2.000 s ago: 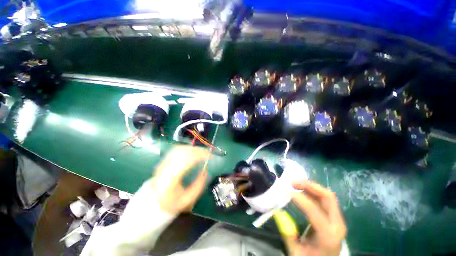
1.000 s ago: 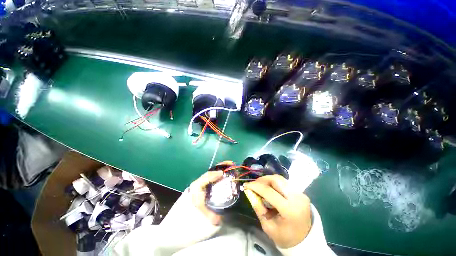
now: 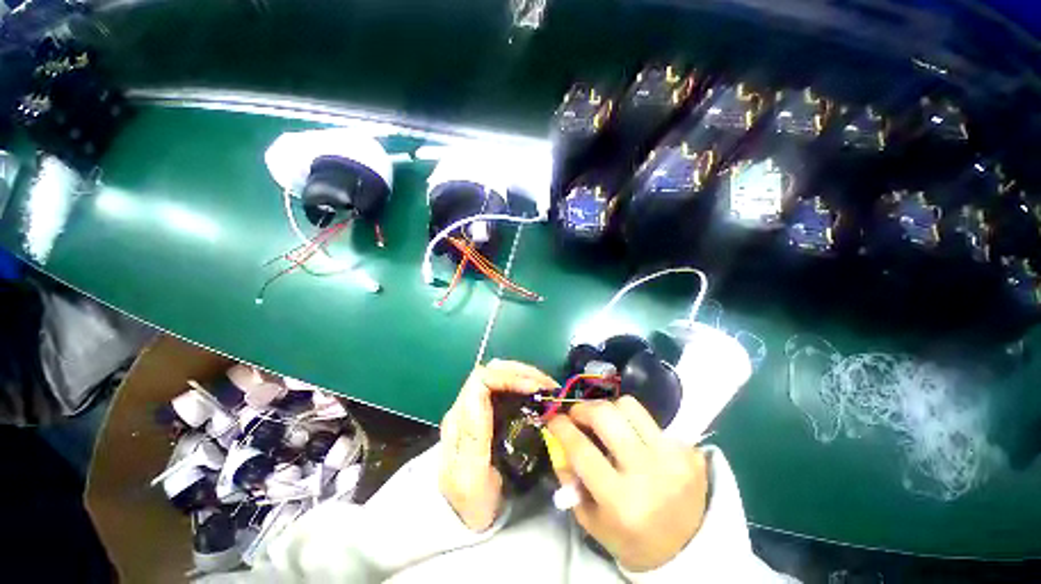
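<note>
My left hand (image 3: 482, 451) holds a dark camera module (image 3: 524, 447) with a circuit board, upright on its edge. My right hand (image 3: 635, 485) pinches thin wire leads (image 3: 567, 399) near the module and also holds a yellow-handled tool (image 3: 556, 448), perhaps a screwdriver, with its shaft hidden. The leads run to a black camera housing (image 3: 645, 376) just behind my hands. A white bracket (image 3: 717, 367) is joined to the housing on its right, and a white tail cable (image 3: 656, 274) loops above it. The wire ends at the board are too small to tell.
Two white-and-black units (image 3: 346, 192) with loose leads lie on the green bench (image 3: 377, 342) at the left. Rows of modules (image 3: 676, 168) stand on the dark area behind. Tangled clear strands (image 3: 902, 416) lie at the right. A brown carton (image 3: 126, 456) of parts is below left.
My left hand has turned the module so its bright board face no longer faces up. My right hand stays at the leads. The view has shifted, so the bench things appear higher.
</note>
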